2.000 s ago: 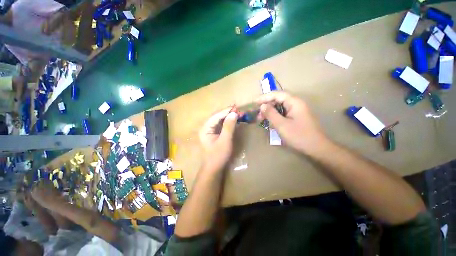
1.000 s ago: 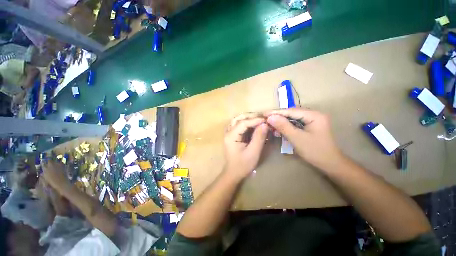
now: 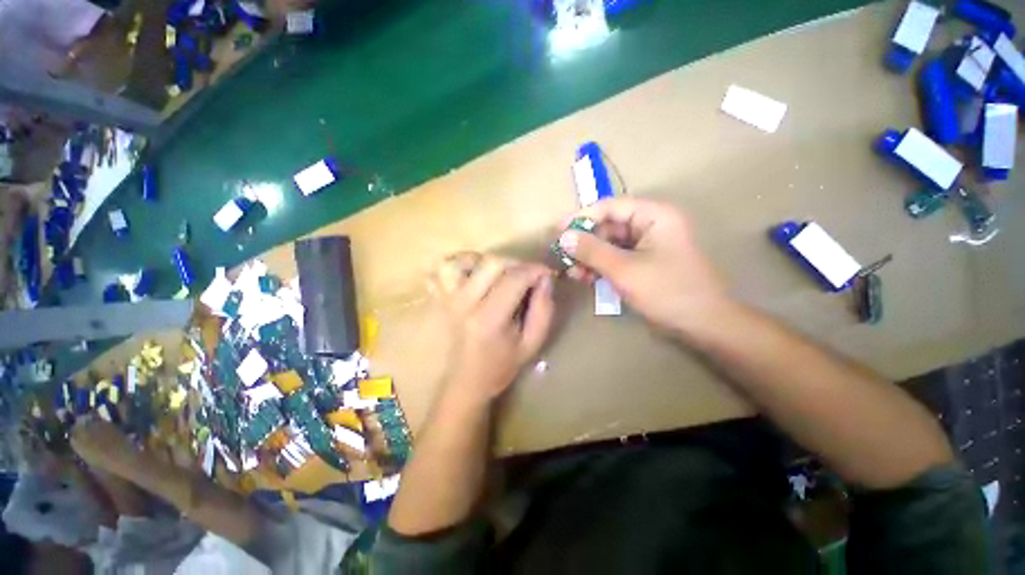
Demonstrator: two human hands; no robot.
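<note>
My right hand [image 3: 629, 249] pinches a small green circuit board [image 3: 574, 240] between thumb and fingers. My left hand [image 3: 500, 309] is just left of it, fingers curled and fingertips near the board; whether it holds a thin wire or other small part cannot be told. A blue battery pack [image 3: 600, 169] with a white patch lies on the tan bench behind my right hand, partly hidden by it. A white strip [image 3: 607, 298] shows below the same hand.
A dark block [image 3: 326, 295] stands left, beside a heap of boards [image 3: 264, 382]. Another battery pack [image 3: 824, 256] lies right, with more blue packs [image 3: 939, 101] beyond. A white pad [image 3: 753, 108] lies near the green conveyor [image 3: 450, 90]. Another person's arm [image 3: 141, 466] reaches in at lower left.
My hands were together at the fingertips and are now slightly apart. The green board now shows in my right fingers. The camera view has also shifted.
</note>
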